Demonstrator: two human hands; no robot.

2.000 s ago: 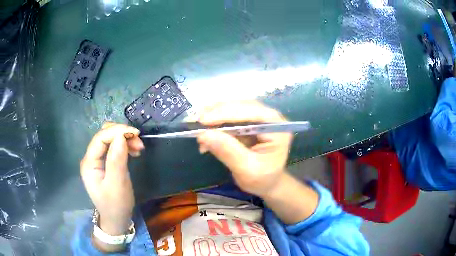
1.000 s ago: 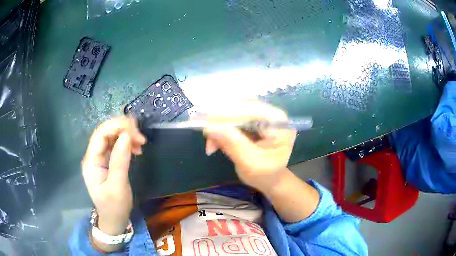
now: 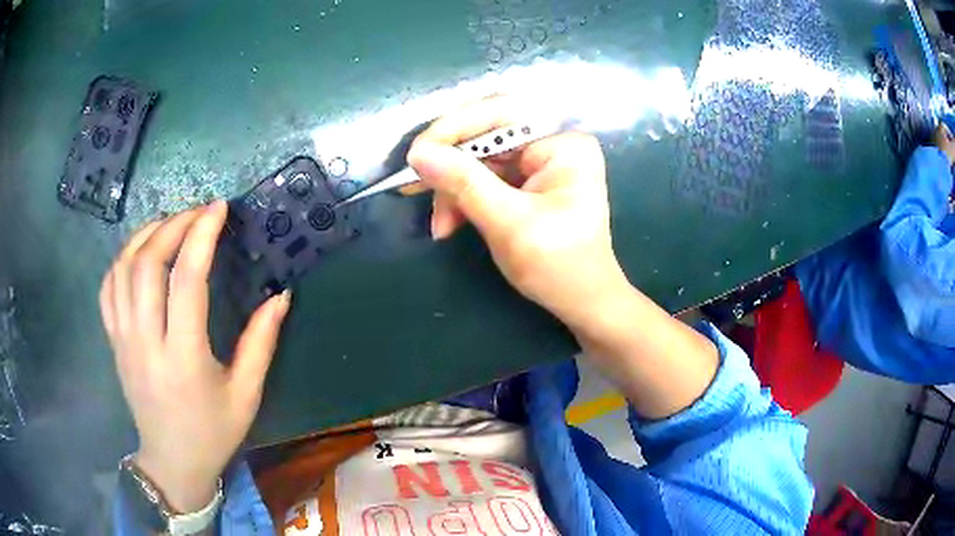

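A black part [image 3: 296,222] with round recesses lies on the green bench. My left hand [image 3: 180,314] holds its left and lower edges between thumb and fingers. My right hand [image 3: 513,199] grips silver tweezers [image 3: 496,142] with round holes in the handle. The tweezer tip points down-left and is at a round recess on the part's right side. Whether a ring is at the tip is too small to tell. Small ring outlines [image 3: 337,168] show just beyond the part's upper right edge.
A second black part [image 3: 106,148] lies at the upper left. Clear sheets with ring patterns [image 3: 733,136] lie at the right under glare. Another person's blue sleeve [image 3: 869,272] and a red stool [image 3: 793,351] are at the right, beyond the bench edge.
My left hand has moved from below the part onto its edge and opened wider around it. The tweezer tip has moved up and right, onto the part. The view has shifted.
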